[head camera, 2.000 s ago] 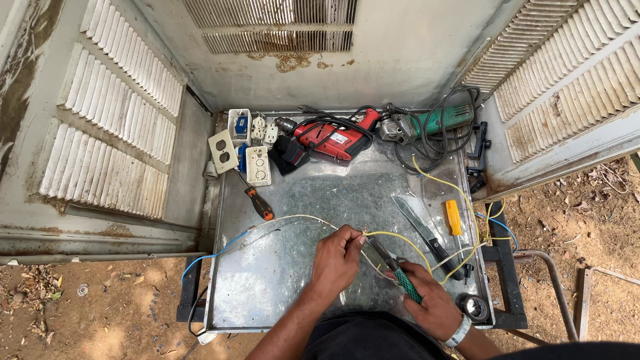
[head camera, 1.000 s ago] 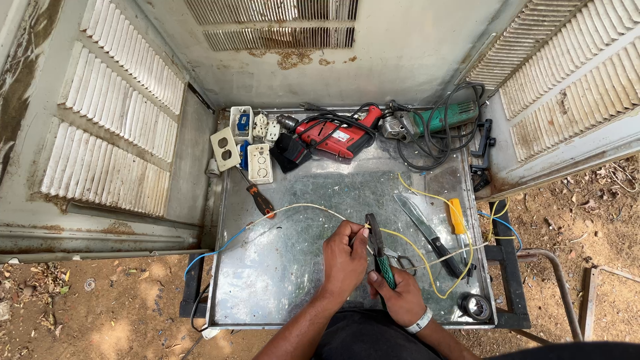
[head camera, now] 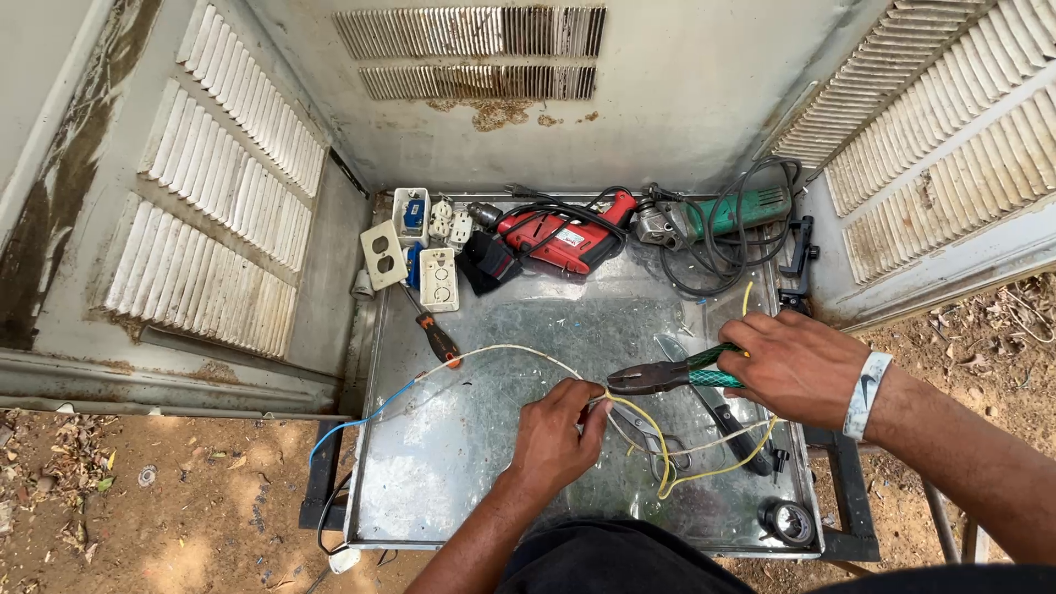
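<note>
My left hand pinches a white wire and a yellow wire together near the middle of the metal tray. Combination pliers with green grips are held in my right hand, their jaws just above and right of the pinched wires. The white wire runs left to a blue wire. Beneath the wires lie scissors and a knife with a black handle. A screwdriver with an orange and black handle rests left of my hands.
A red corded drill and a green angle grinder lie along the back of the metal tray. Outlet boxes, receptacles and a cover plate are at back left. Black tape sits front right. Louvred metal panels surround the back and sides.
My right hand has moved up and right with the pliers, whose jaws now point left instead of up. The yellow wire has shifted. My left hand stays at the wires.
</note>
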